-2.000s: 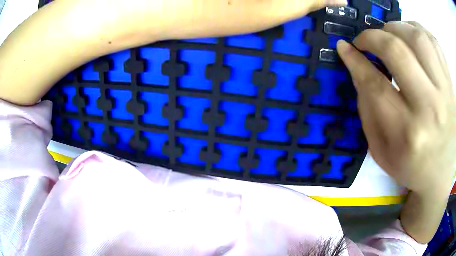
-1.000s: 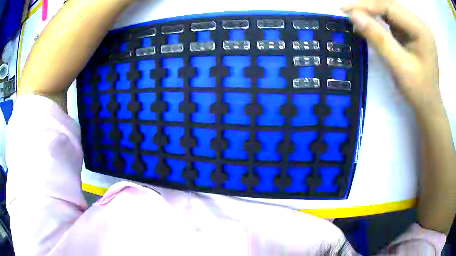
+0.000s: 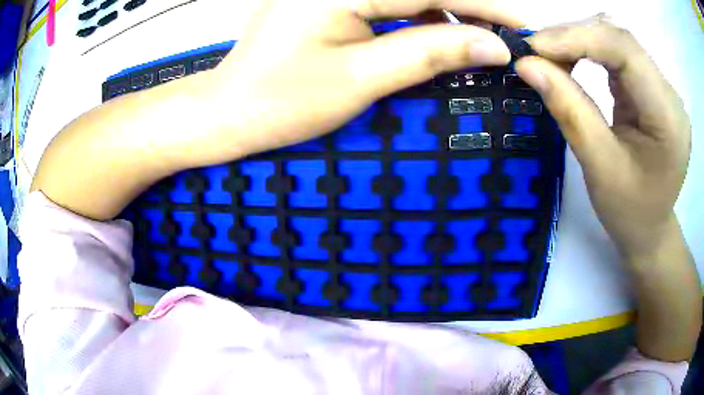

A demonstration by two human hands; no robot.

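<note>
A small black part (image 3: 516,45) is held between the fingertips of both hands, above the tray's far right corner. My left hand (image 3: 370,62) reaches across the tray from the left and pinches the part's left side. My right hand (image 3: 610,108) pinches it from the right with thumb and fingertips. The blue and black tray (image 3: 340,210) lies under my hands and forearm. Seated parts (image 3: 470,141) with silvery outlines lie in its right columns and along its far left rows. My left hand and forearm hide much of the far rows.
Black pieces (image 3: 93,23) stand in rows on a white tray at the far left. A pink stick (image 3: 51,21) lies left of them. Yellow tape (image 3: 567,329) edges the white bench near my body. A thin pale pointed thing (image 3: 451,17) shows by my left hand.
My left hand has come right across the tray, and my right hand has moved slightly down and left to meet it. A black part now shows between them.
</note>
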